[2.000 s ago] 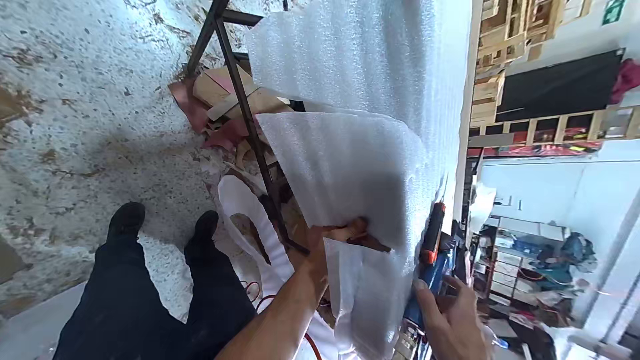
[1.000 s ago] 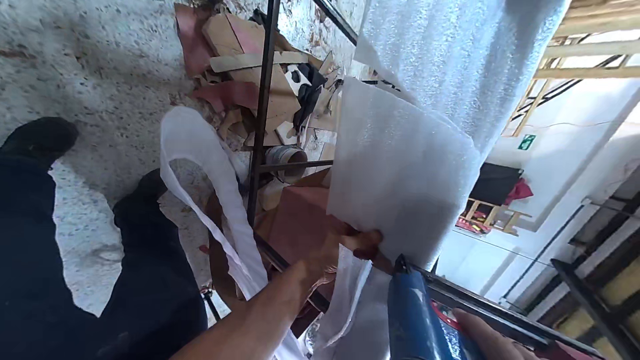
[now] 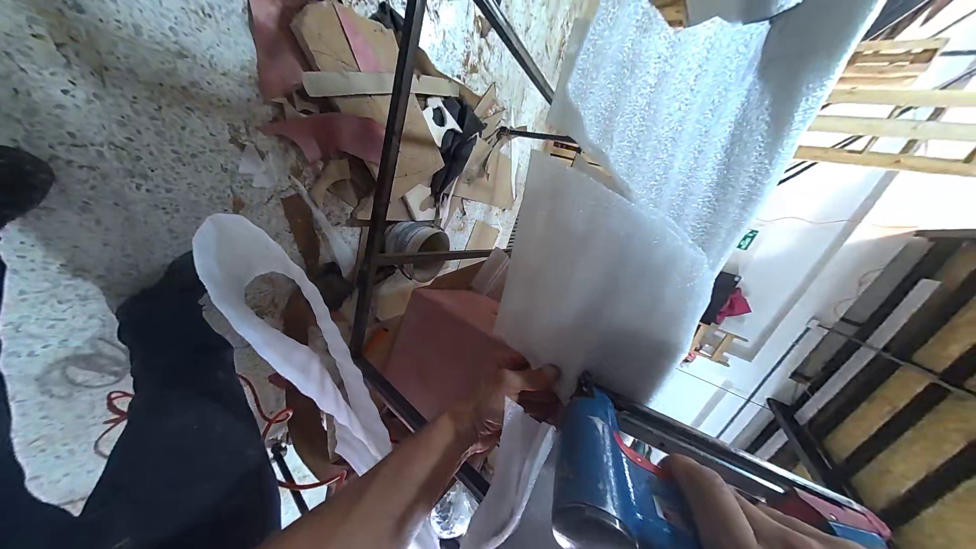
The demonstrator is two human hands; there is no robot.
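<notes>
My left hand (image 3: 526,385) pinches the lower edge of a white foam sheet (image 3: 602,282), its fingers partly hidden by the sheet. Just right of it, my right hand (image 3: 717,503) grips a blue power stapler or nailer (image 3: 595,465), likely pneumatic, with its black nose against the foam by my left fingertips. Behind, a wavy foam sheet (image 3: 686,99) hangs from above. A loose strip of white foam (image 3: 267,313) loops down at the left, and another folded strip (image 3: 511,480) lies below my left hand.
A dark metal frame (image 3: 393,152) stands around the work. On the speckled floor (image 3: 130,99) lie cardboard scraps (image 3: 343,38), pink pieces and a bucket (image 3: 415,248). A reddish box (image 3: 442,351) sits below the foam. A red hose (image 3: 274,419) runs near my legs.
The blue tool has come up to the foam edge beside my left hand, which stays on the foam. Two seconds ago the tool was off to the right. The view has turned.
</notes>
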